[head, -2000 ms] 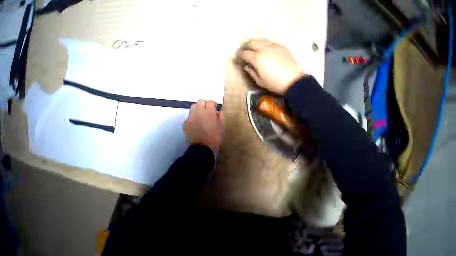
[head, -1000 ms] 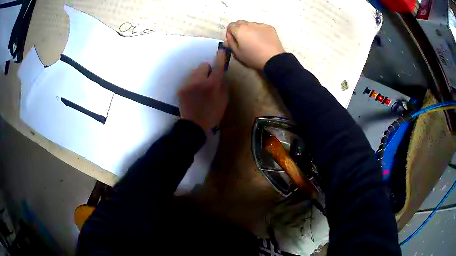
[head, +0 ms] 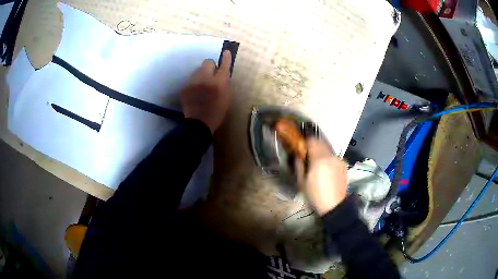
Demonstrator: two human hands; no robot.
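Observation:
A white garment panel (head: 144, 71) with a curved cut-out lies on the tan table. A long black line (head: 117, 93) runs across it, with a short black mark (head: 76, 117) below. My left hand (head: 206, 92) rests on the panel's right end, index finger extended on the black hem band (head: 228, 53); it grips nothing that I can see. My right hand (head: 322, 175), blurred, is closed on the orange-brown handle of the steam iron (head: 267, 144), right of the panel. My left forearm hides part of the panel.
The pressing table (head: 306, 49) bears handwritten marks. A crumpled pale cloth (head: 368, 180) lies right of the iron. A grey box (head: 382, 117) with red switches, blue cloth and a blue line are at the right. Black and white pieces hang at the upper left edge.
My right hand has left the panel's corner and taken hold of the iron, which has moved slightly left and up. The black band now lies flat under my left finger.

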